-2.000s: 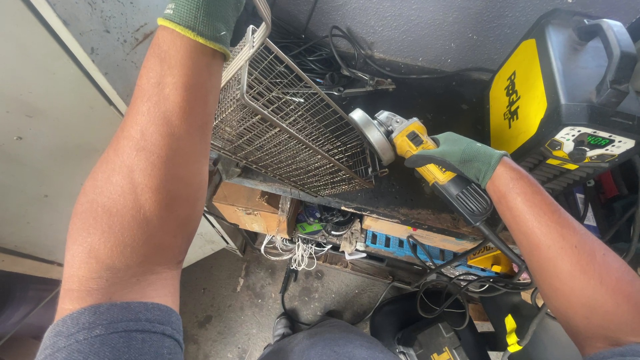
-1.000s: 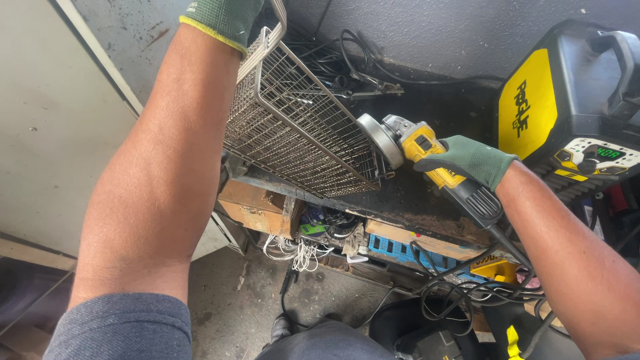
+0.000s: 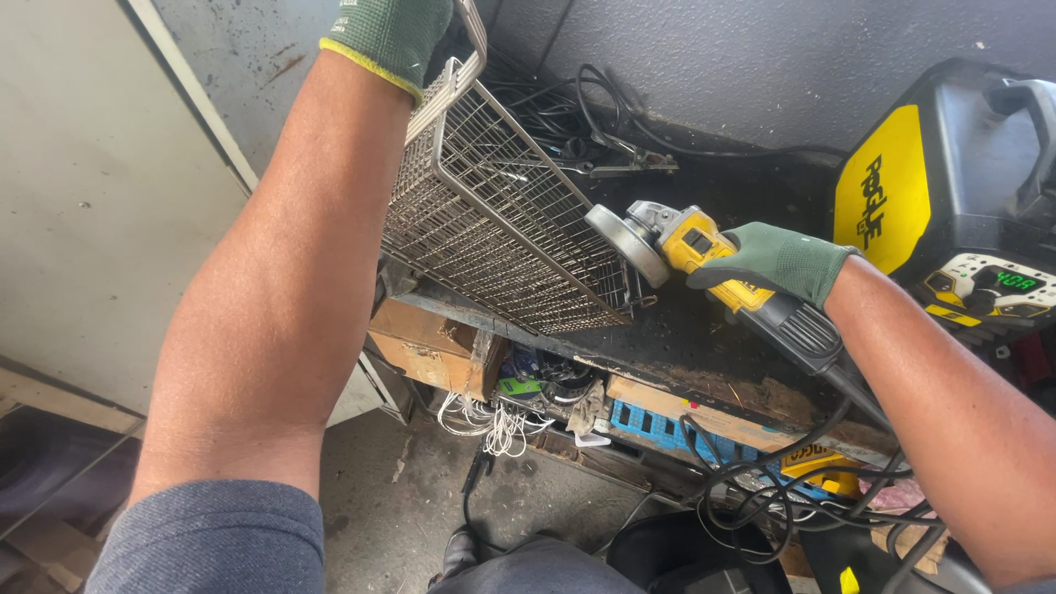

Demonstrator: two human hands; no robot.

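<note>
A wire mesh basket point(image 3: 503, 223) with a metal rim stands tilted on the dark workbench. My left hand point(image 3: 392, 37), in a green knit glove with a yellow cuff, is at the basket's metal handle point(image 3: 472, 49), its fingers mostly cut off by the top edge of the view. My right hand point(image 3: 780, 260), gloved in green, is closed around the yellow and black body of an angle grinder point(image 3: 701, 247). The grinder's disc and guard point(image 3: 629, 245) are at the right end of the basket; whether the disc touches the wire cannot be told.
A yellow and black welding machine point(image 3: 949, 198) with a lit display stands on the bench at right. Cables and a metal clamp point(image 3: 635, 161) lie behind the basket. Below are a cardboard box point(image 3: 429, 351), white cords point(image 3: 499, 425), a blue plastic crate point(image 3: 676, 431) and tangled black cables point(image 3: 767, 495).
Both hands keep hold of their things, and the grinder stays at the basket's right end. Apart from a slight shift of the view, little differs.
</note>
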